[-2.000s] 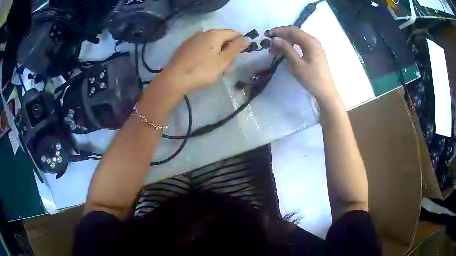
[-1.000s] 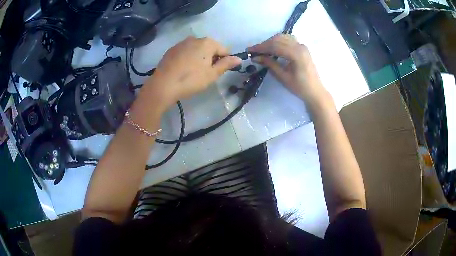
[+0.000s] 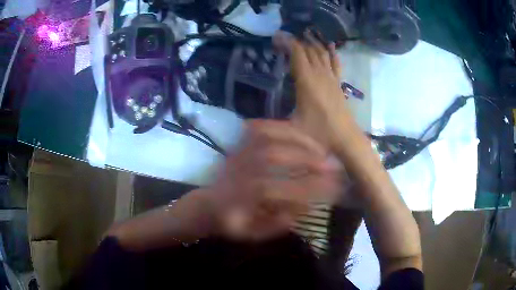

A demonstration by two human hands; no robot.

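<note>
A dark dual-lens security camera (image 3: 247, 85) lies on its side on the white sheet. My right hand (image 3: 314, 71) reaches over its right end, fingers stretched out; whether they grip it is hidden. My left hand (image 3: 277, 181) is strongly blurred, low in front of that camera and near my right forearm; whether it holds anything cannot be told. A second camera (image 3: 141, 73) stands to the left, its square head above its round head, with pale lamp dots. The black cable harness (image 3: 404, 148) lies on the sheet at the right, held by no hand.
More dark cameras (image 3: 317, 20) lie behind, one with a round grey base (image 3: 394, 31) at the upper right. A pink light (image 3: 51, 35) glows at the upper left. Brown cartons (image 3: 79, 187) are below the bench edge. The green mat (image 3: 54, 110) shows at the left.
The view has turned left. Both hands have left the cable connectors; my right hand has moved to the camera, and my left hand has come back towards my body. The pink light has come into view.
</note>
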